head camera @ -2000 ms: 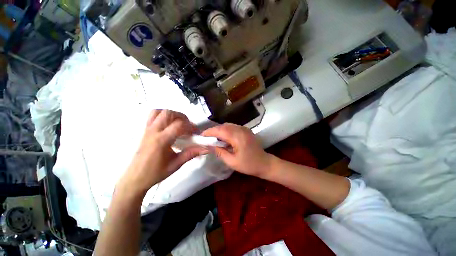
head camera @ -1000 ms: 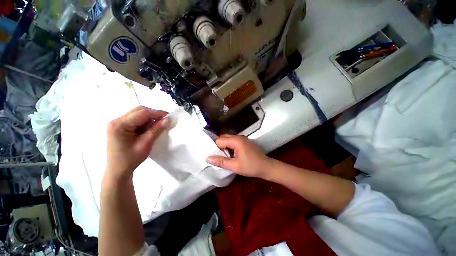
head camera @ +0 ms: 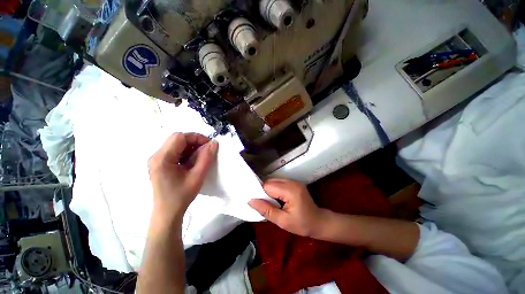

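A small white garment piece (head camera: 233, 184) is stretched flat between my hands in front of the overlock machine (head camera: 253, 63). My left hand (head camera: 183, 163) pinches its upper left corner between thumb and fingers, just below the presser foot and needle area (head camera: 217, 122). My right hand (head camera: 290, 207) grips its lower right corner near the table's front edge. The far edge of the piece lies close to the presser foot; whether it is under the foot is hidden. Larger white panels (head camera: 126, 166) lie under and left of my left hand.
A tool recess (head camera: 440, 62) with small tools and a blue strip (head camera: 367, 115) are right of the machine head. White pieces (head camera: 478, 149) are heaped at the right. A red apron (head camera: 311, 258) covers my lap. Another machine (head camera: 40, 258) stands at lower left.
The piece was folded small between my fingers, then was opened out flat. My left hand moved away and then back toward the presser foot. My right hand moved down and right with its corner.
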